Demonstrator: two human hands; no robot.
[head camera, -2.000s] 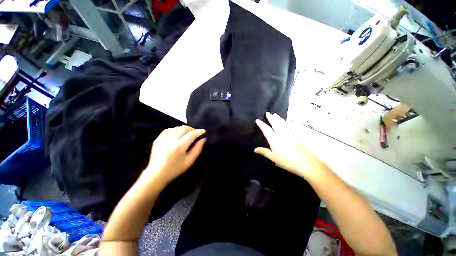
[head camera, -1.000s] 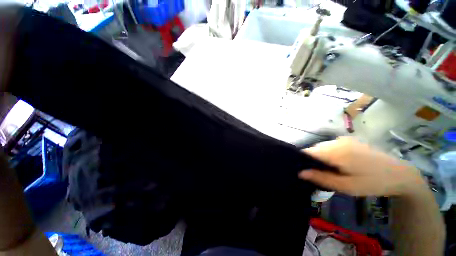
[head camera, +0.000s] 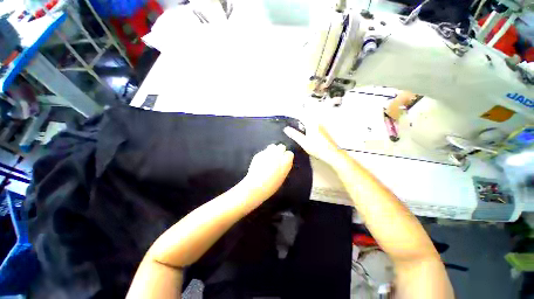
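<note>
A large black garment piece (head camera: 193, 146) lies over the front edge of the white table, its top edge nearly straight, and hangs down at the left and over the lap. My left hand (head camera: 270, 166) is on the cloth near its right end, fingers curled; whether it pinches the cloth is unclear. My right hand (head camera: 313, 142) is at the cloth's top right corner, fingertips on its edge. The off-white sewing machine (head camera: 410, 70) stands behind and to the right, its needle area (head camera: 328, 87) above the hands and apart from the cloth.
A pink-handled tool (head camera: 391, 128) and a tan piece (head camera: 401, 104) lie under the machine arm. The white table (head camera: 234, 70) extends behind the cloth. A blue crate (head camera: 20, 266) is at the lower left. Red items show under the table at right.
The black cloth, held stretched up across the view a second ago, now lies on the table's front edge. Both hands have come together at its right end. The view has shifted.
</note>
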